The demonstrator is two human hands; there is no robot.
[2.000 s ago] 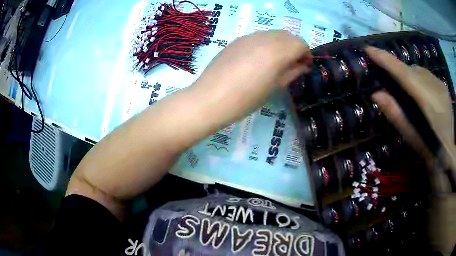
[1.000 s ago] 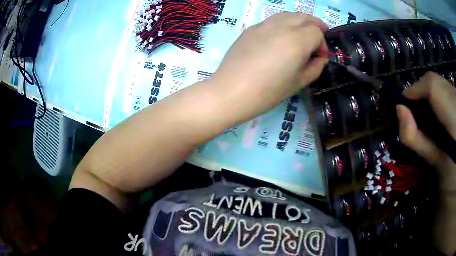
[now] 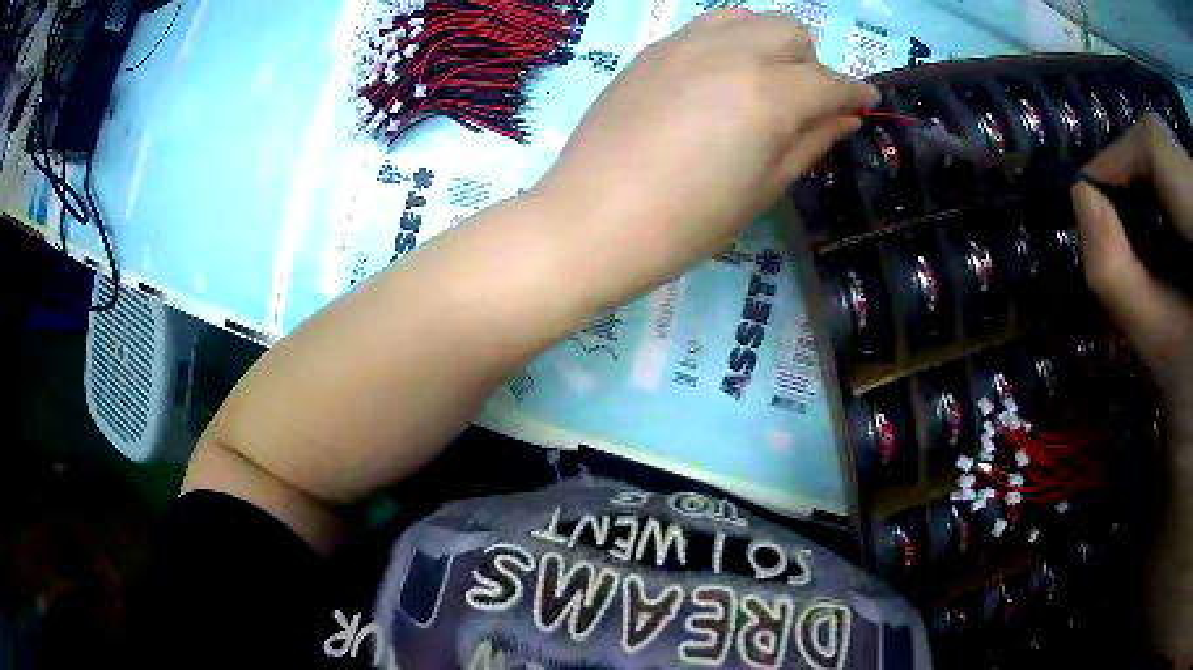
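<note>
My left hand [image 3: 733, 111] is over the tray's back left corner, its fingertips pinching a thin red lead [image 3: 890, 118] above the black round parts. My right hand [image 3: 1141, 236] is at the right, cut off by the edge, closed around a dark pen-like tool, likely a soldering iron [image 3: 1066, 177], whose tip points left toward the lead and is blurred. The divided cardboard tray [image 3: 903, 372] holds rows of black round parts [image 3: 984, 275] with red markings. A bunch of red leads with white plugs [image 3: 1047, 461] lies on the tray.
A pile of red-and-black leads with white plugs [image 3: 478, 66] lies on the pale blue sheeting [image 3: 196, 170] at the back. Dark equipment and cables [image 3: 85, 92] are at the far left. A white slatted object [image 3: 127, 373] is below the bench edge. Lettered fabric [image 3: 654, 589] covers my lap.
My left hand has moved from the tray's edge slightly up and right since a second ago, still pinching a lead. My right hand and the tool have shifted up and right.
</note>
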